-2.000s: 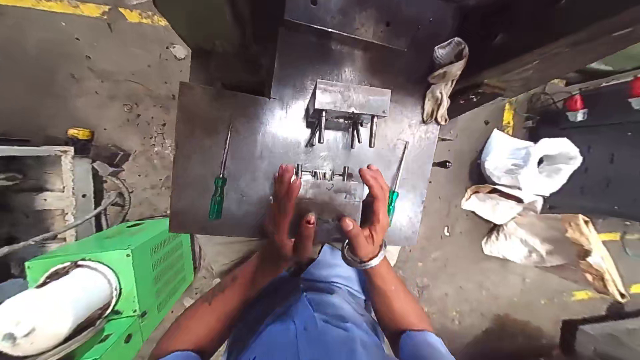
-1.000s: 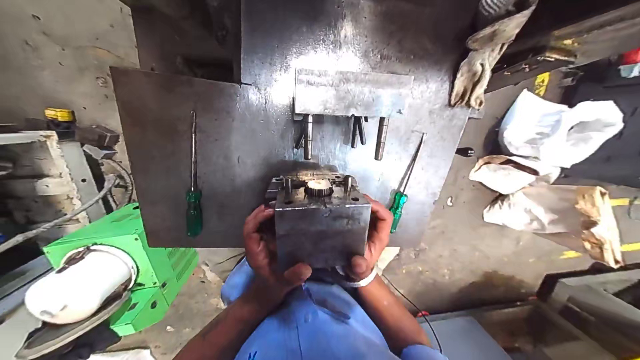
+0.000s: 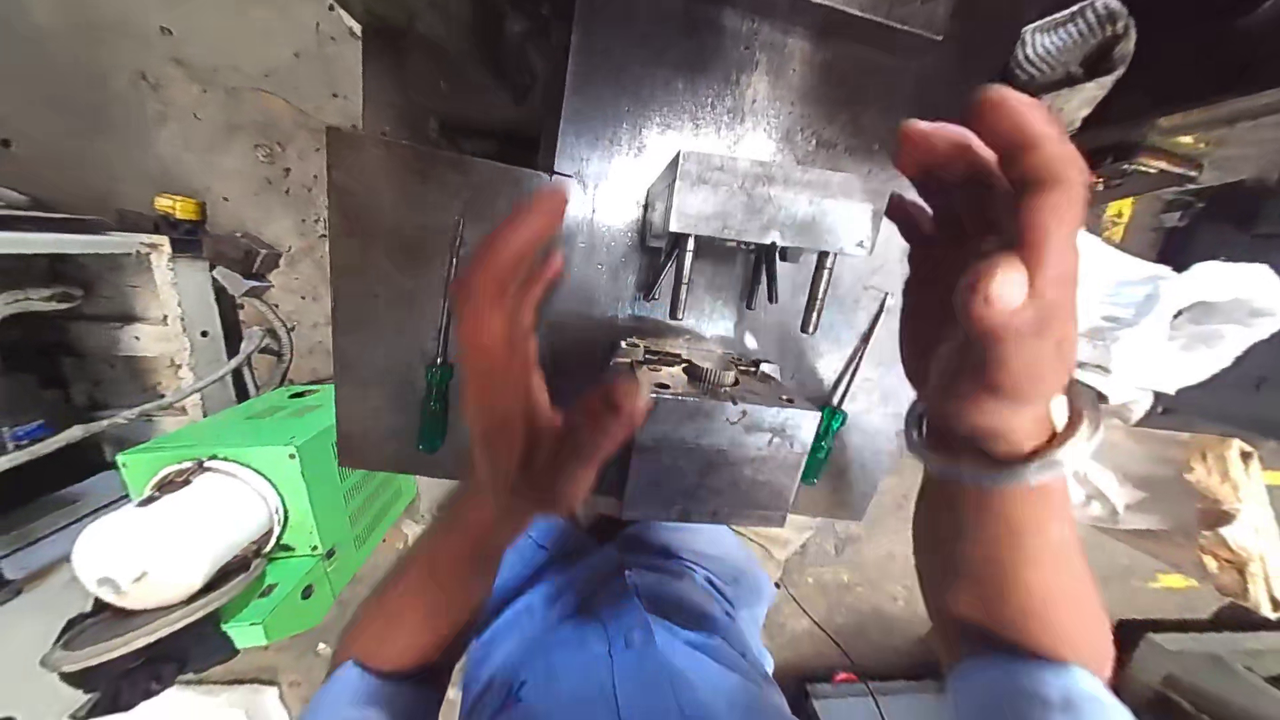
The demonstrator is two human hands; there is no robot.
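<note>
My left hand is raised and holds nothing, its fingers apart, its thumb near the left edge of a steel mold half. That block stands at the near edge of the steel table, with a round toothed insert on its top. My right hand, blurred, is up at the right, palm inward, with nothing in it. Between the hands lies the other mold half, its pins pointing toward me. A green-handled screwdriver lies left of my left hand, and a second screwdriver touches or nearly touches the near block's right side.
A knitted-cuff work glove lies at the table's upper right. Beyond the right edge are white cloths and a brown-stained cloth. A green machine with a white cylinder stands at the lower left. The steel table has a stepped left edge.
Both hands have let go of the near mold half and moved up and apart, the right one farther out. One second ago they held its two sides.
</note>
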